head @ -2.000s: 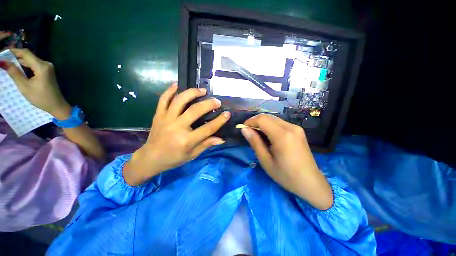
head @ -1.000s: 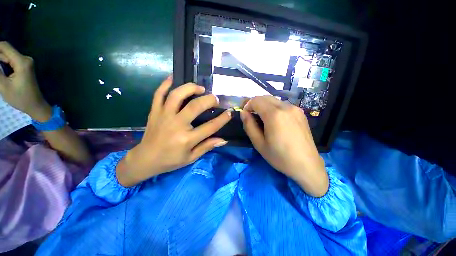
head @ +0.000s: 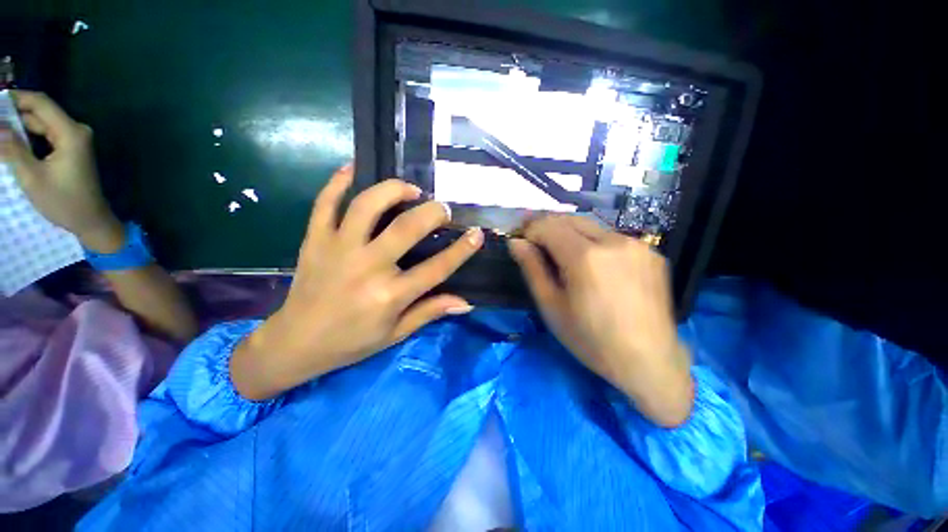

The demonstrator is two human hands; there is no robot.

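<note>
An opened tablet with a bright white interior lies in a black foam tray. A dark ribbon cable runs diagonally across it. My left hand lies spread over the tray's near left part, its fingertips at the tablet's near edge, holding nothing visible. My right hand has thumb and forefinger pinched at the near edge, right of my left forefinger. A tiny pale-yellow strip shows at its fingertips, partly hidden and blurred.
At the left, a neighbour's hand with a blue wristband holds a white gridded sheet. Small white scraps lie on the green mat. The right side is very dark. A blue sleeve is at the lower right.
My right hand has moved up from in front of the tablet to its near edge, then slightly right. My left hand has stayed nearly in place. The neighbour's hand and sheet have shifted.
</note>
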